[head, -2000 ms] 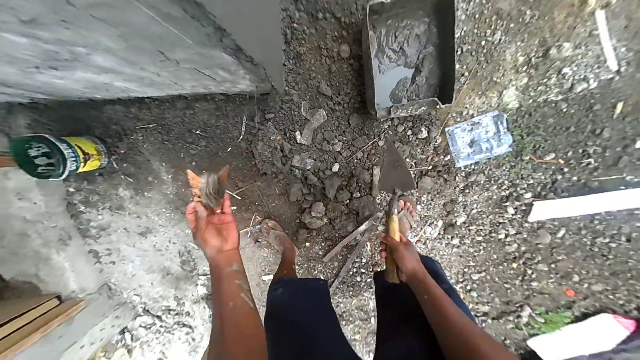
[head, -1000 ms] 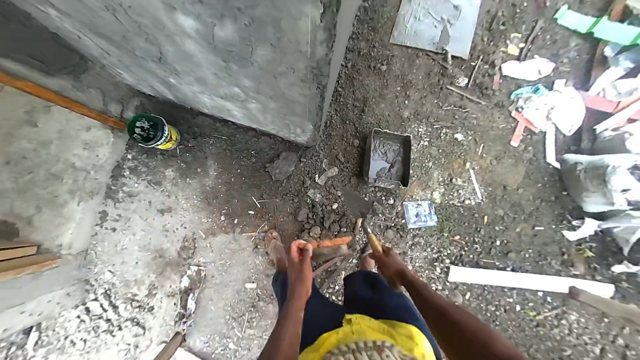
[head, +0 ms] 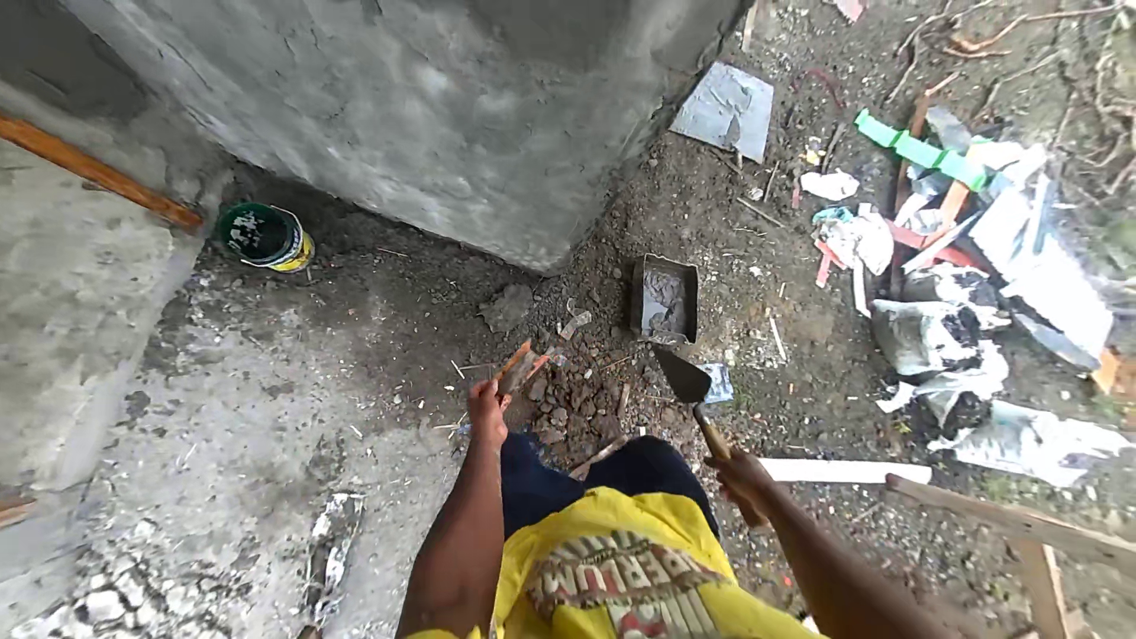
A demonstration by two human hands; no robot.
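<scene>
My left hand [head: 488, 410] grips a small orange-brown piece [head: 524, 366] with a grey patch between its raised edges; its exact kind is unclear. My right hand [head: 742, 479] is closed around the wooden handle of a pointed masonry trowel [head: 685, 376], whose grey blade points up and left. Just above the blade tip sits a rectangular tub [head: 637, 306] holding wet grey mortar [head: 666, 297].
A grey plastered wall [head: 426, 115] rises ahead. At left stands a green and yellow bucket [head: 297, 248]. Clods and stones [head: 572, 404] lie before my legs. Rubbish [head: 941, 337], a white strip [head: 843, 471] and a timber plank [head: 1003, 515] are at right.
The view has pulled back and shows more wall and ground. The piece in my left hand is turned differently than before. Both hands keep their hold.
</scene>
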